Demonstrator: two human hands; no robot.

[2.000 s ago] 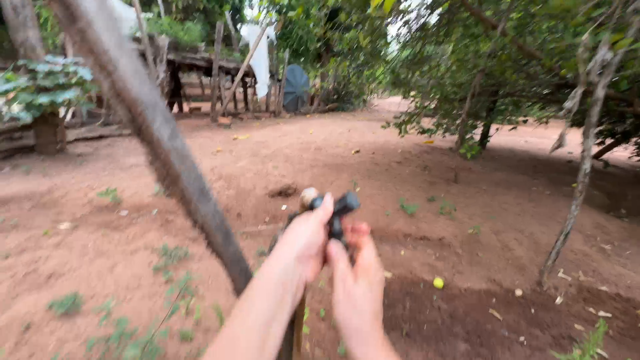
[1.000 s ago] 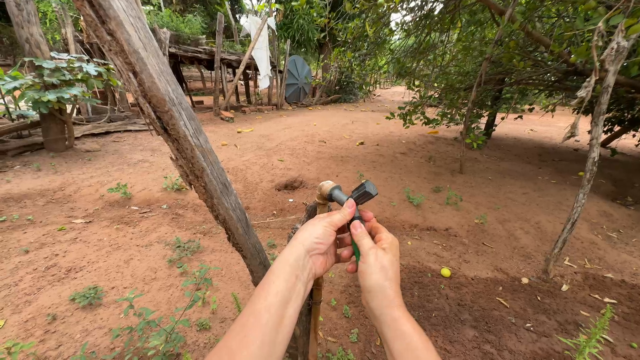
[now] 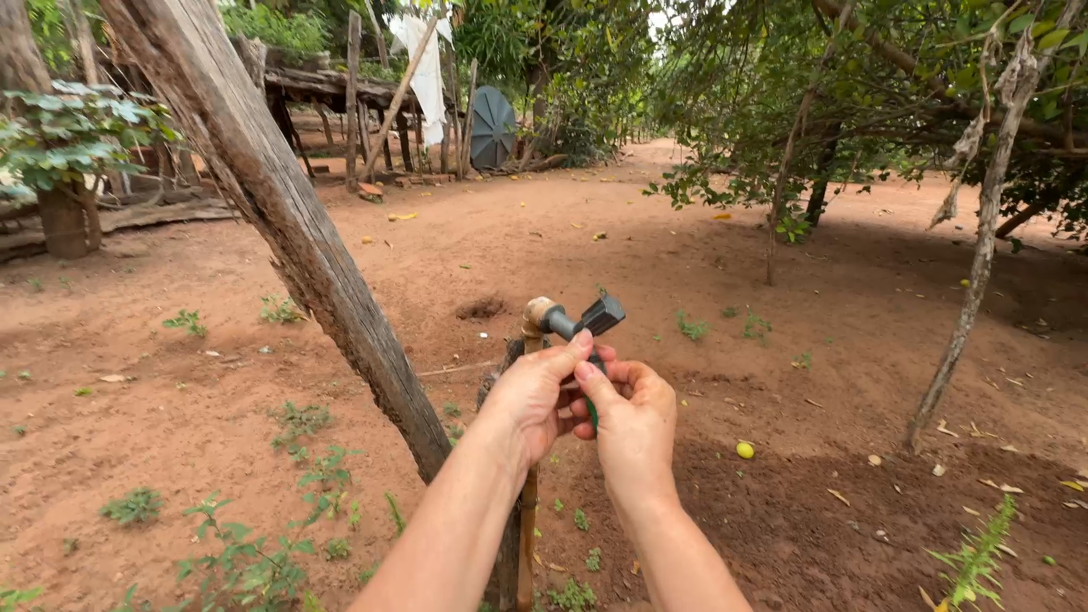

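Observation:
A black plastic garden tap (image 3: 601, 315) comes off a dirty pale elbow fitting (image 3: 539, 313) at the top of a brown upright pipe (image 3: 528, 544), near the middle of the view. My left hand (image 3: 534, 389) grips the underside of the tap at its spout, thumb on top. My right hand (image 3: 633, 408) pinches the same spot from the right, its thumb tip next to the left one. A short green piece (image 3: 592, 414) shows between the hands below the spout; its lower end and the join are hidden by my fingers.
A weathered wooden post (image 3: 314, 246) slants down on the left to near the pipe. A thin dry trunk (image 3: 977, 255) stands at right. On the reddish soil lies a yellow fruit (image 3: 745, 450); low weeds grow at lower left. A round grey lid (image 3: 493, 127) leans farther back.
The view was blurred two seconds ago and is now steady. Both hands stay together at the tap, with only small shifts of the fingers.

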